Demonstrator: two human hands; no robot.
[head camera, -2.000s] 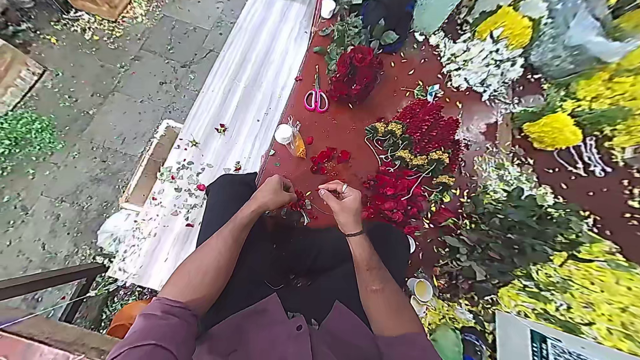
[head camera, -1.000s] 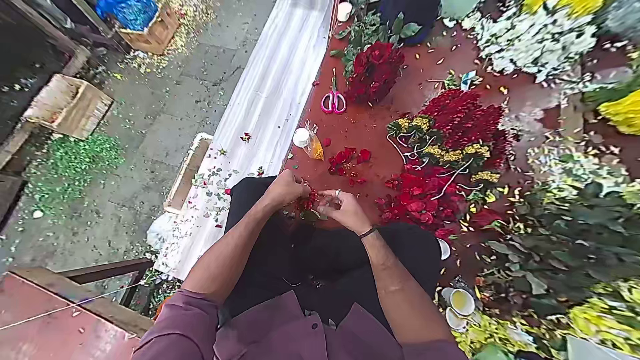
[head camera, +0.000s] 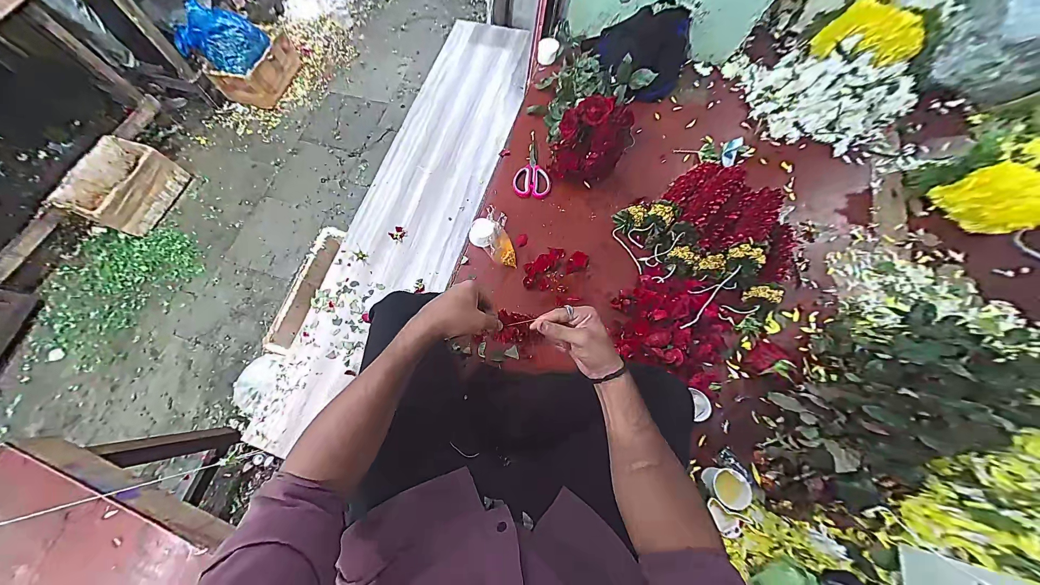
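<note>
Above my lap, my left hand (head camera: 463, 312) and my right hand (head camera: 580, 335) pinch a thin thread or stem (head camera: 520, 322) stretched between them. My right hand wears a ring, with a dark band at the wrist. Loose red rose petals (head camera: 546, 270) lie on the red surface just beyond my hands. A heap of red roses (head camera: 670, 325) is right of my right hand, below garlands of red and yellow flowers (head camera: 727, 211). Pink-handled scissors (head camera: 532, 181) lie farther off beside a bunch of red roses (head camera: 595, 134). A white-capped container (head camera: 483, 233) stands near a small bag of orange material (head camera: 505, 250).
A long white board (head camera: 439, 138) runs along the left edge of the red surface. White flowers (head camera: 829, 97), yellow flowers (head camera: 991, 199) and leafy stems (head camera: 877, 382) fill the right side. Cups (head camera: 730, 487) stand at lower right. Wooden crates (head camera: 122, 185) are on the paving at left.
My hands were close together over my lap a second ago; they are now farther apart, with a thin line visible between them. The view has shifted toward the left.
</note>
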